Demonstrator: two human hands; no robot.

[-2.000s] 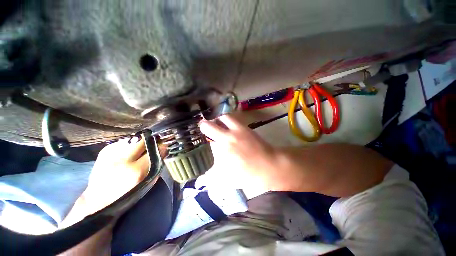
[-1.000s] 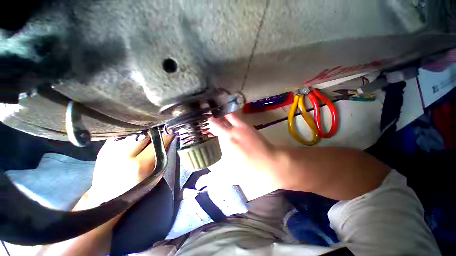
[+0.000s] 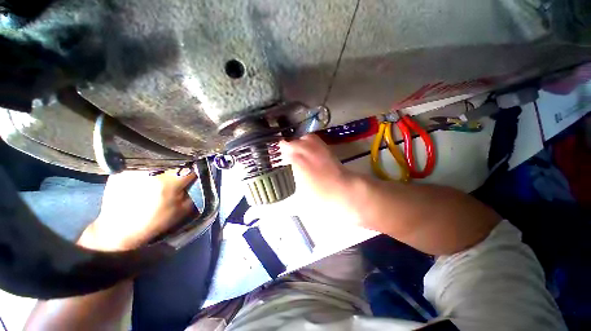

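Note:
The grey sewing machine head [image 3: 402, 39] fills the top of the view. Its ribbed tension knob [image 3: 271, 185] with a coiled spring hangs in front of the work. My left hand [image 3: 146, 207] is behind the dark curved guard [image 3: 84, 268], fingertips under the machine's left end. My right hand [image 3: 317, 168] is just right of the knob, fingertips near the spring. The needle area and what the fingertips touch are hidden. Dark fabric [image 3: 172, 284] hangs below my left hand. Pale blue fabric [image 3: 58, 210] lies at the left.
Scissors with yellow and red handles [image 3: 420, 147] lie right of my right hand. A red-edged phone [image 3: 353, 131] lies under the arm. A small tool [image 3: 461, 124] lies further right. Dark strips [image 3: 262, 251] lie on the white table [image 3: 337, 249]. My lap is below.
The view has shifted, so the knob and machine parts sit further right and higher. More white table shows below the knob. My right hand is nearer the knob's spring; my left hand stays behind the guard.

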